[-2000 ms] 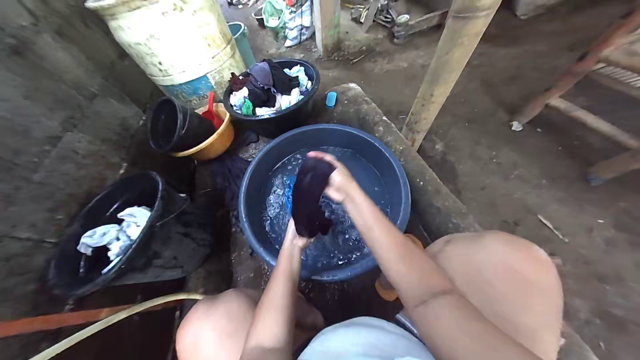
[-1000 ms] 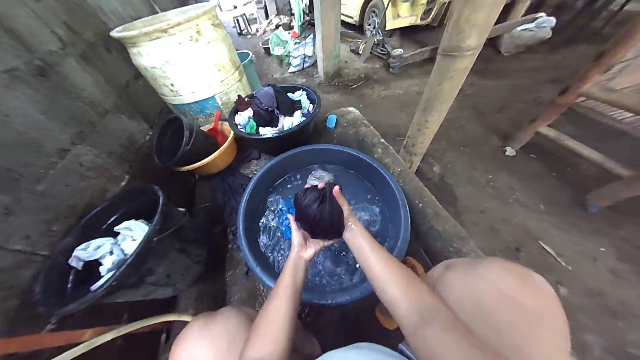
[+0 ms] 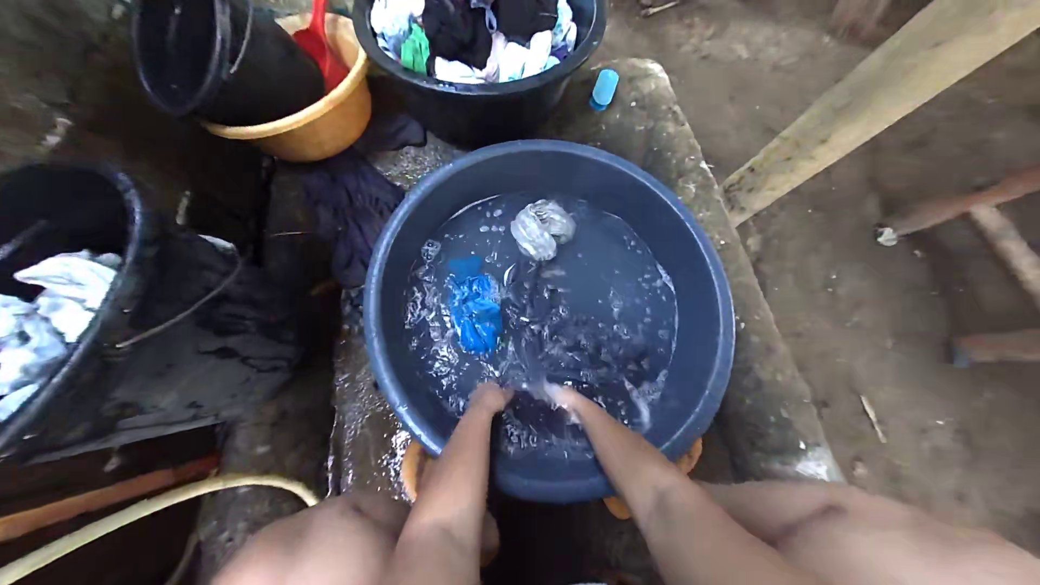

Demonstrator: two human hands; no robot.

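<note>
A large dark blue plastic basin [image 3: 548, 154] holds soapy, murky water. My left hand [image 3: 493, 396] dips into it near the front, its fingers under the surface. Close on its right, my right hand [image 3: 565, 396] is also partly sunk, with splashes around it. Dark fabric [image 3: 561, 333] shows faintly beneath the water ahead of both hands; whether either hand grips it is hidden. Blue cloth [image 3: 475, 313] floats left of centre, and a bunched pale, translucent cloth [image 3: 543, 229] lies toward the far side.
Behind stands a black tub [image 3: 487, 97] of clothes. Left are an orange basin [image 3: 325, 122] with a black bucket [image 3: 227, 73], dark wet cloth [image 3: 353, 203], and a black bucket [image 3: 130, 236] with pale clothes. A blue brush-like object [image 3: 604, 88] rests on the concrete ledge [image 3: 699, 171], beside a slanted post [image 3: 869, 106].
My hands held a dark cloth above the basin; now they are lower, partly in the water, and that cloth is no longer seen above it. The view has tilted down.
</note>
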